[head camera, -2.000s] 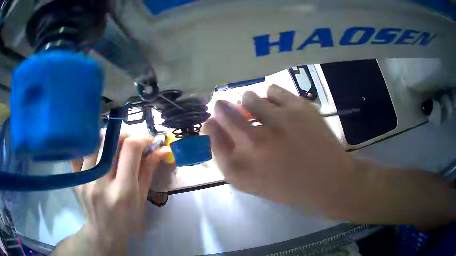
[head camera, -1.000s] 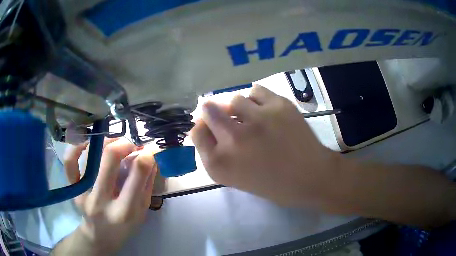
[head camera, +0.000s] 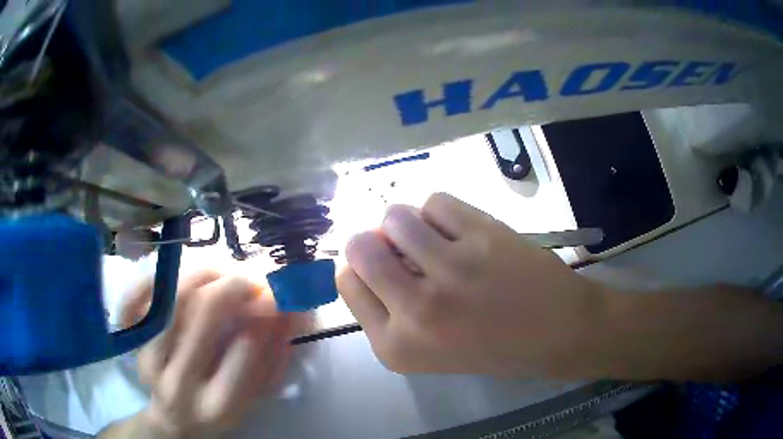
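My right hand is curled around a thin grey metal rod, tweezers or an awl. Its end sticks out behind the hand toward the black panel. My left hand is blurred, its fingers bent near the needle area, low at the left. What its fingertips hold, if anything, cannot be made out. A tension knob with a blue cap hangs between the two hands and hides part of the work. No fabric can be told apart in the glare.
The cream sewing machine head with HAOSEN lettering spans the top. A large blue knob and a blue curved bar are at left. The black panel is at right. A ruled strip runs along the front table edge.
My right hand has moved slightly down, and the rod end now overlaps the black panel's lower edge. My left hand has shifted down and right and is more blurred. The yellow piece seen earlier no longer shows.
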